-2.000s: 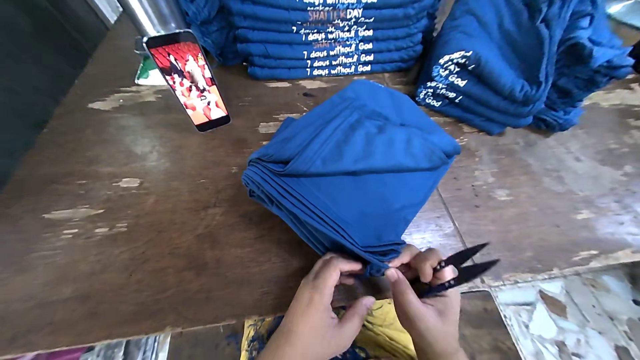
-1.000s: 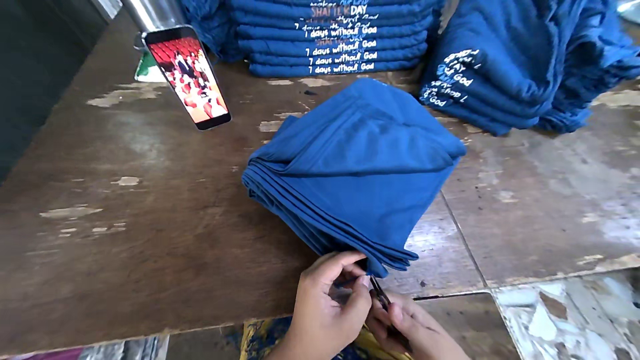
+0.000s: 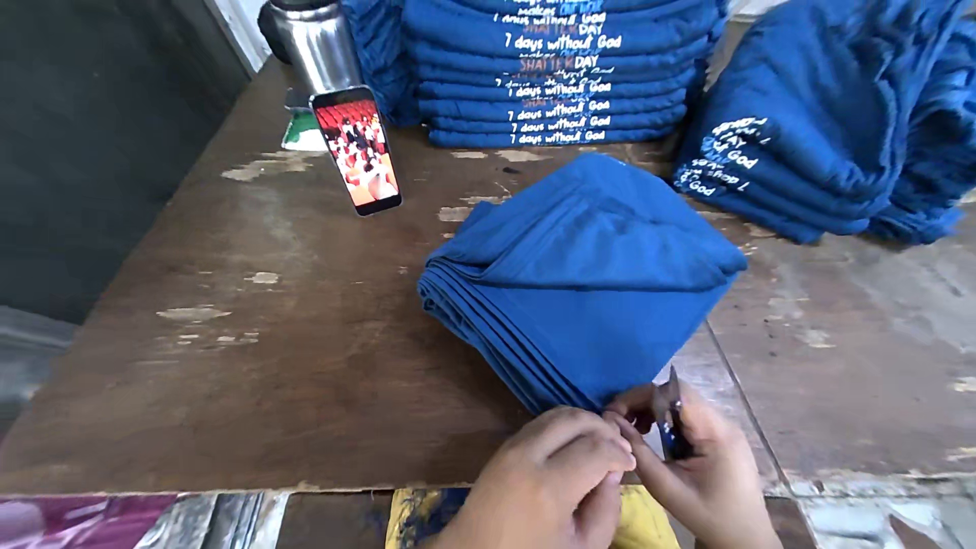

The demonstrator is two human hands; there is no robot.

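Observation:
A folded stack of blue cloth point(image 3: 587, 282) lies on the wooden table, one corner pointing toward me. My left hand point(image 3: 553, 476) pinches that near corner, its fingers curled over the fabric edge. Close against it, my right hand point(image 3: 694, 465) has thumb and forefinger at the same corner and also holds small dark thread snips point(image 3: 671, 415), blades pointing up and away from the cloth. The exact bit of fabric between the fingertips is hidden.
Behind stands a tall pile of folded blue printed shirts point(image 3: 557, 84), with more blue garments point(image 3: 801, 130) at the right. A phone point(image 3: 357, 149) leans by a metal tumbler point(image 3: 320, 46) at the back left. The table's edge point(image 3: 320, 486) runs below the cloth.
The snips, at the cloth's corner between both hands one second ago, now point upward in my right hand. My left hand remains at the corner.

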